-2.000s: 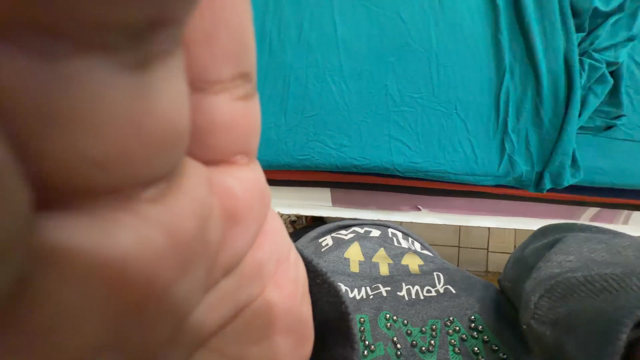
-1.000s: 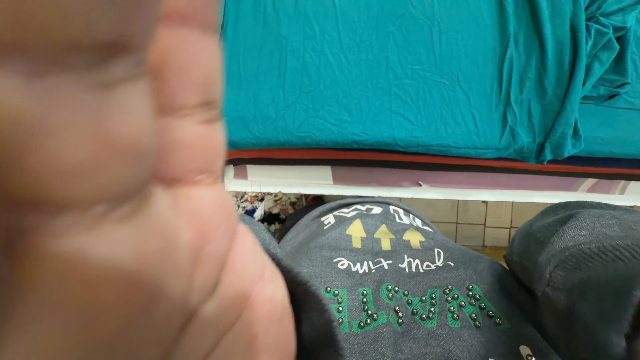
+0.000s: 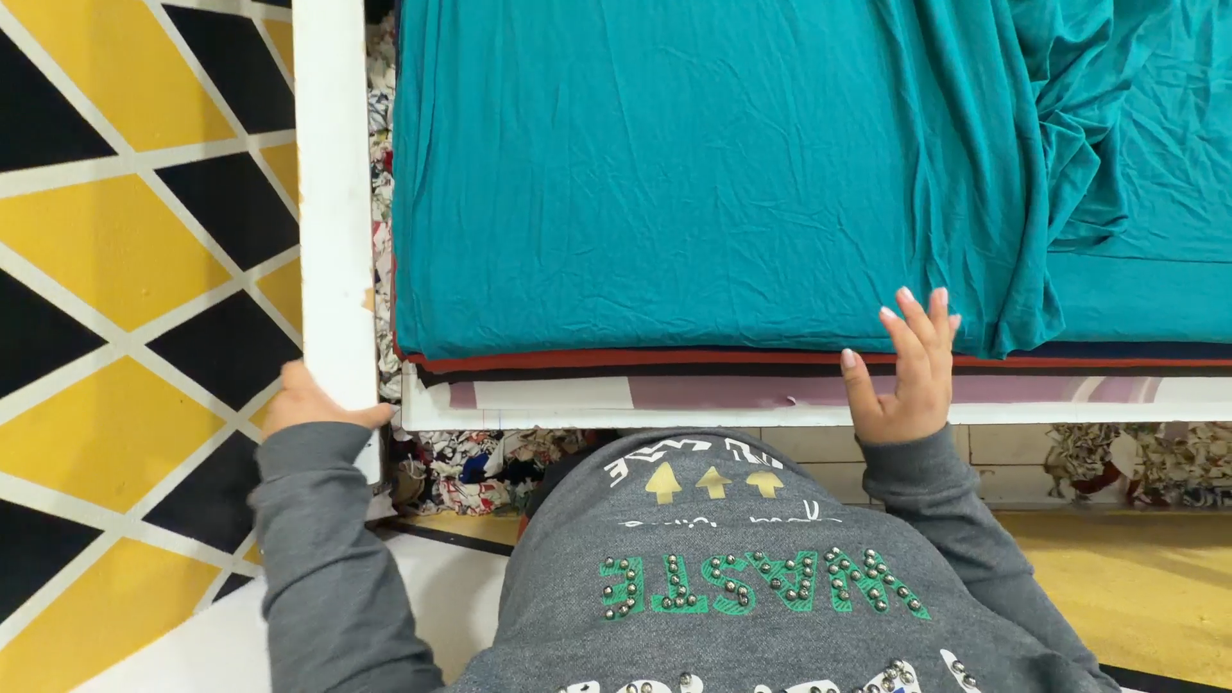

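Note:
Teal knit fabric (image 3: pixel 654 183) lies spread over a stack of dark and rust-red fabric layers (image 3: pixel 616 360) on a table, smooth on the left and bunched in folds on the right. My left hand (image 3: pixel 322 399) rests around the edge of a long white board (image 3: pixel 337 212) left of the stack, thumb over its near end; the other fingers are partly hidden. My right hand (image 3: pixel 905 371) is spread at the near edge of the teal fabric, palm visible, with nothing held in it. Whether its fingers touch the fabric is not plain.
The table's white and mauve edge (image 3: pixel 712 397) runs along my body. Fabric scraps (image 3: pixel 472 467) lie below it and in the narrow gap beside the white board. To the left is a surface patterned in yellow and black diamonds (image 3: pixel 125 250). Yellow flooring (image 3: pixel 1116 577) shows at right.
The large hand close to the camera has gone from the view's left side. Both my hands now show lower down, one at the white board, one at the fabric edge. The view takes in more on the left.

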